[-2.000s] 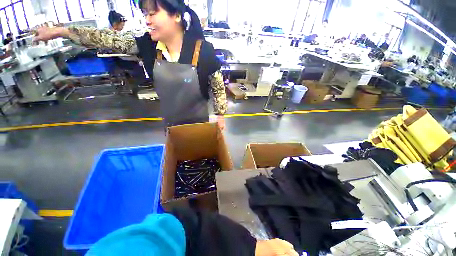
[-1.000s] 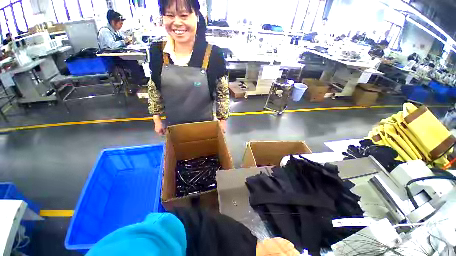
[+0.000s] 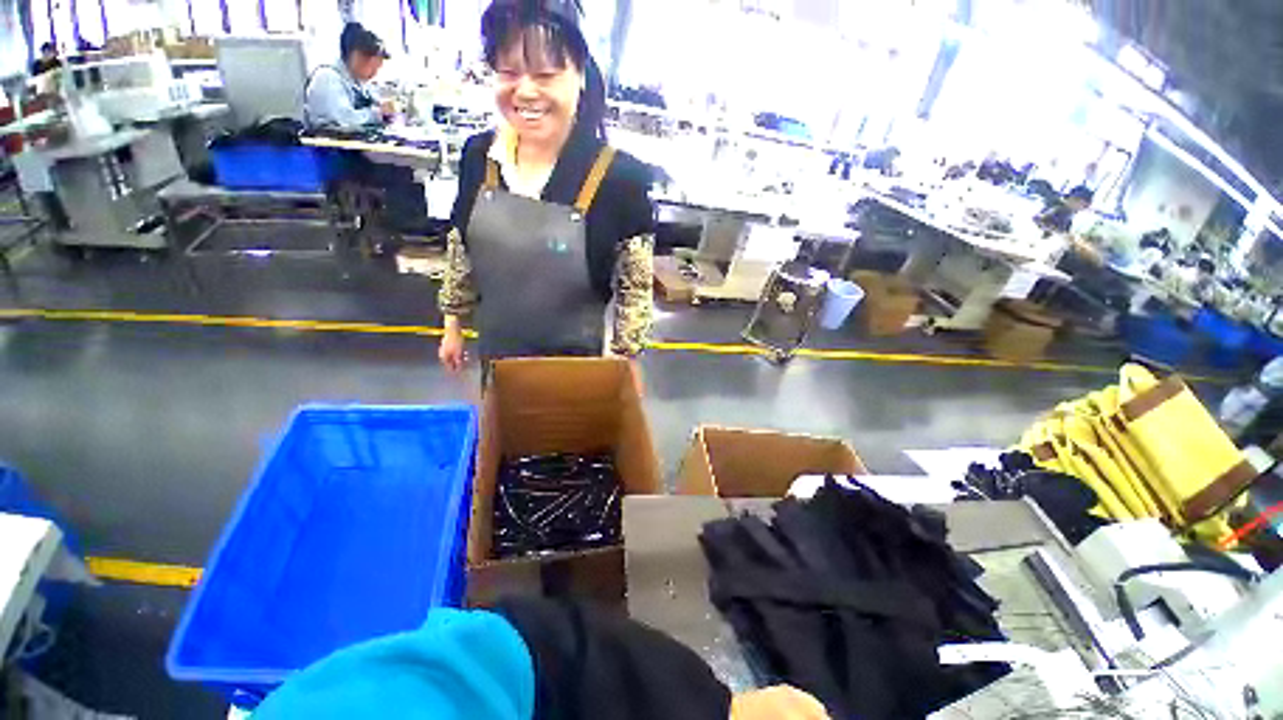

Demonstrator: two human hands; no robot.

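A large fanned pile of flat black fabric strips [image 3: 858, 598] lies on the grey table [image 3: 661, 556]. My left hand [image 3: 778, 703] shows only as a small part at the bottom edge, beside the near left side of the pile. Its fingers are cut off, so whether it holds anything is hidden. My left arm, in a turquoise and black sleeve, crosses the bottom of the picture. My right hand is out of the picture.
An open cardboard box [image 3: 640, 422] holds thin dark pieces; a blue crate [image 3: 331, 542] stands left, a smaller box [image 3: 774, 457] right. A person [image 3: 542, 260] stands behind. Yellow pieces [image 3: 1126, 443] and a white machine [image 3: 1161, 563] are right.
The view has tilted and shifted slightly. The person first had an arm stretched out left, then lowered it and turned to face me. One hand has left the box rim. The strip pile looks unchanged.
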